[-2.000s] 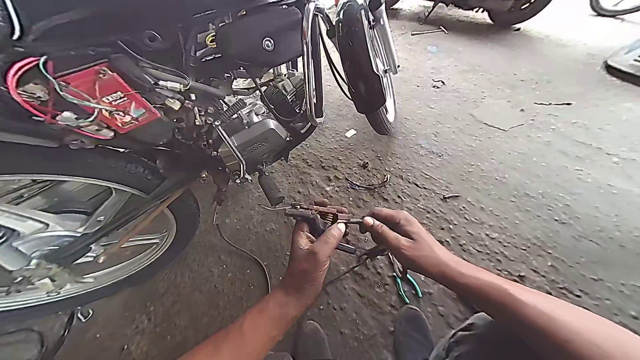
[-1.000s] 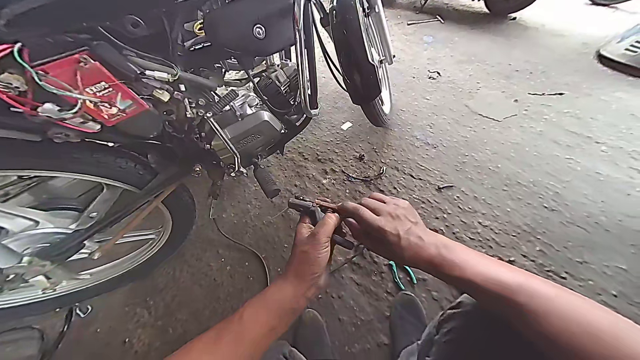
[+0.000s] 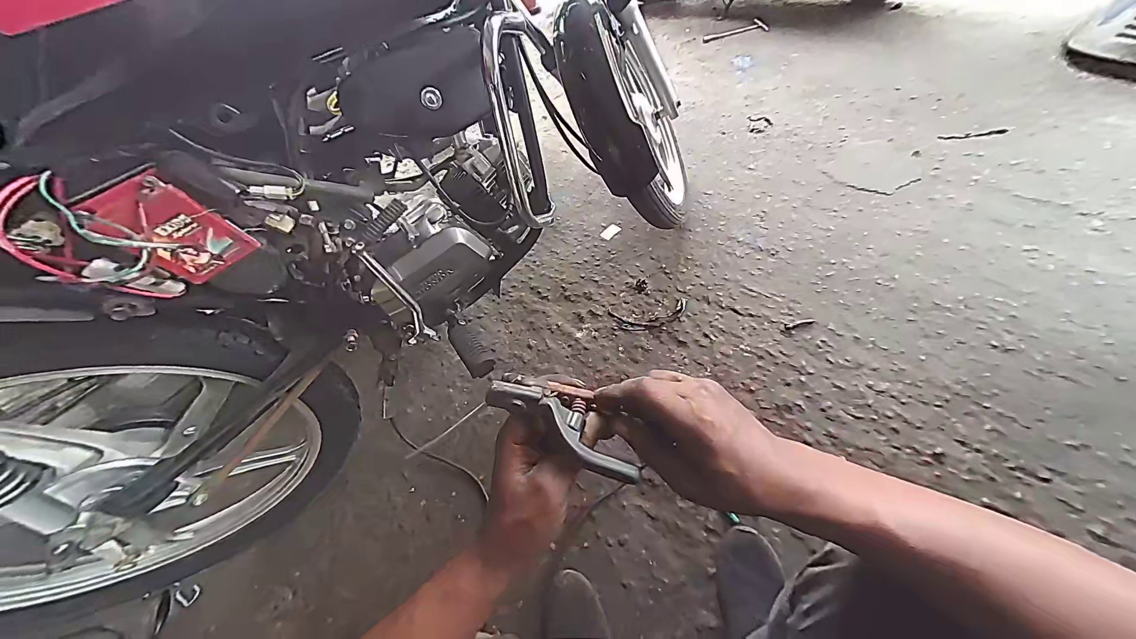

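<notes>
My left hand (image 3: 532,488) grips a welding electrode holder (image 3: 568,430) from below, in front of the motorcycle's footpeg (image 3: 470,346). The holder has a grey lever, a spring and a copper-coloured bar near its jaw end. A thin rod (image 3: 448,430) slants down to the left from the jaw end. My right hand (image 3: 692,435) pinches the copper-coloured part beside the spring; its fingertips are partly hidden. A dark cable (image 3: 586,519) runs down below the holder.
A motorcycle with its engine (image 3: 444,266), rear wheel (image 3: 306,444) and red battery (image 3: 169,226) exposed stands at left. A green handle tip (image 3: 731,517) shows beneath my right forearm. Short wire pieces (image 3: 652,321) lie on the rough ground, and a T-shaped tool (image 3: 737,31) lies farther off.
My right hand has shifted over the holder, from the rod-like piece at its right end to the copper-coloured part by the spring. My left hand keeps its grip.
</notes>
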